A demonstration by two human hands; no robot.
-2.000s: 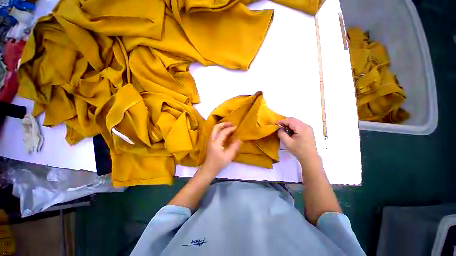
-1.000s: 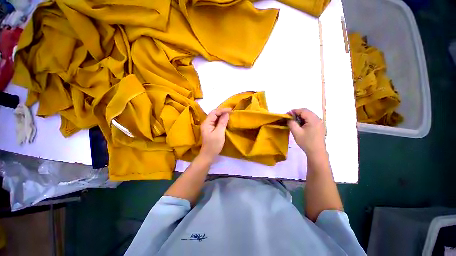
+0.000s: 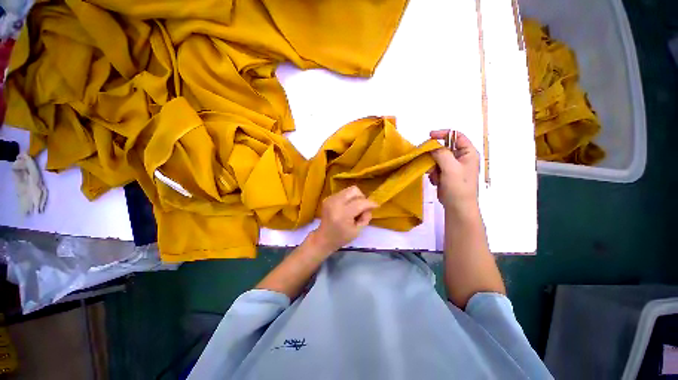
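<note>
A mustard-yellow garment lies partly lifted on the white table in front of me, joined visually to the yellow pile at its left. My left hand pinches its folded edge at the near side. My right hand holds the far right end of the same edge. Small thread snips, dark and metallic, stick up from the right fingers, mostly hidden by them. A narrow folded strip of cloth runs slanting between the two hands. I cannot see any loose thread.
A large pile of yellow cloth covers the table's left and back, with a white strip on it. A grey tub with yellow garments stands at right. Off-white gloves lie at left, above a clear plastic bag.
My left hand has moved down and nearer me along the cloth. My right hand has moved up a little, and the edge between them now slants. The snips now point upward.
</note>
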